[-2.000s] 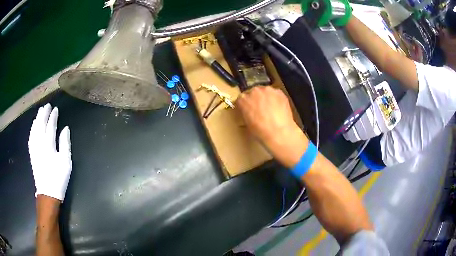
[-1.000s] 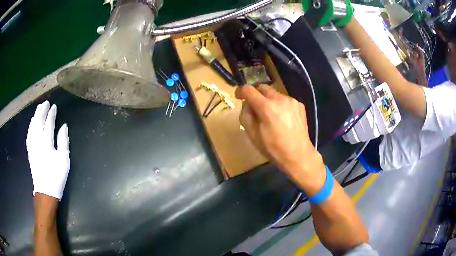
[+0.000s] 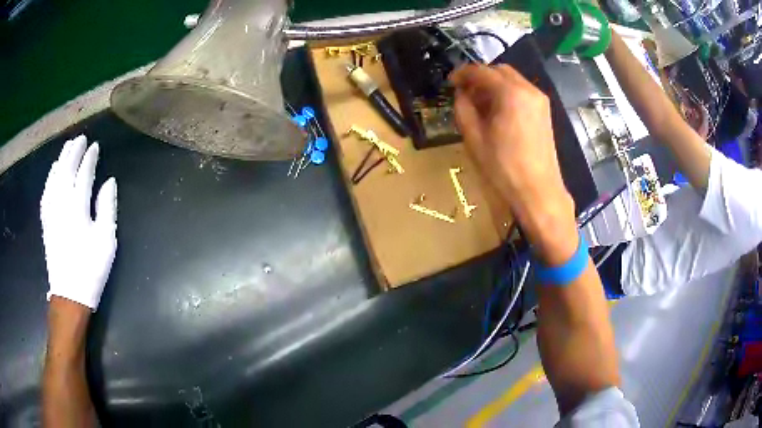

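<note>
My left hand [image 3: 79,224], in a white glove, lies with fingers apart and empty on the dark mat. My bare right hand [image 3: 511,146], with a blue wrist band, is over the right edge of the soldering iron stand [image 3: 434,119]. Its fingers are curled; whether they grip something at the stand is hidden. The stand is in a shallow cardboard tray [image 3: 405,255]. Two brass contact strips [image 3: 432,212] lie apart in the tray's middle. More brass pieces [image 3: 376,149] lie left of them beside dark thin legs. A black-handled brush [image 3: 380,104] lies by the stand.
Blue disc components [image 3: 318,156] lie left of the tray, beside the fume hood [image 3: 209,117]. A dark soldering station with a green solder spool [image 3: 585,32] is at the right. Cables [image 3: 501,311] hang at the right edge. Another person's arm [image 3: 656,109] reaches behind the station.
My right hand has moved up and right from the tray's middle to the stand. Two separate brass strips now show there. My left hand has barely moved; the view has shifted slightly.
</note>
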